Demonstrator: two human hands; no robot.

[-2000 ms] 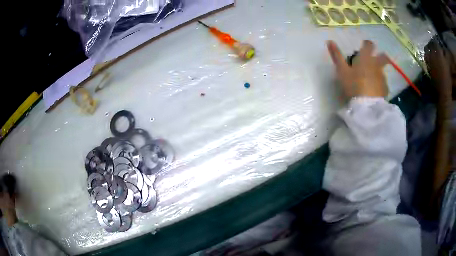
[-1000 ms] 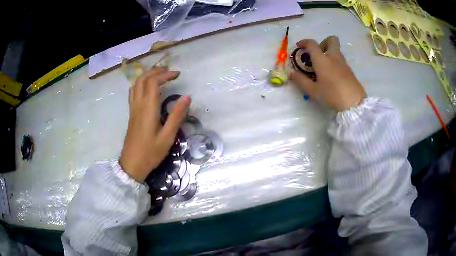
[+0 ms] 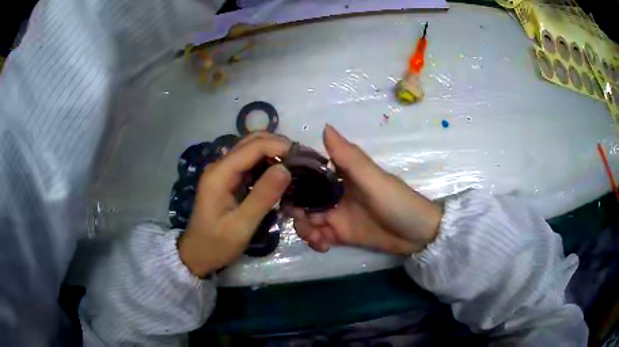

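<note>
A dark round watch case (image 3: 315,184) is held tilted between my two hands over the near middle of the bench. My right hand (image 3: 366,207) supports it from the right and below, with the thumb raised beside it. My left hand (image 3: 231,207) has its thumb and forefinger at the case's left edge; its grip there is partly hidden. Dark flat rings (image 3: 193,159) lie in a pile under and behind my left hand, mostly covered. One separate dark ring (image 3: 258,119) lies just beyond my left hand.
Another person's striped white sleeve (image 3: 51,156) covers the left side. An orange screwdriver (image 3: 415,68), blue bit (image 3: 445,124) and tan rings (image 3: 214,64) lie beyond my hands. Yellow ring sheets (image 3: 573,61) and a red-orange stick (image 3: 607,166) are at the right.
My right hand has brought the case from beside the screwdriver to my left hand, which has closed in on it. The other person's sleeve has come in at left. The view has shifted.
</note>
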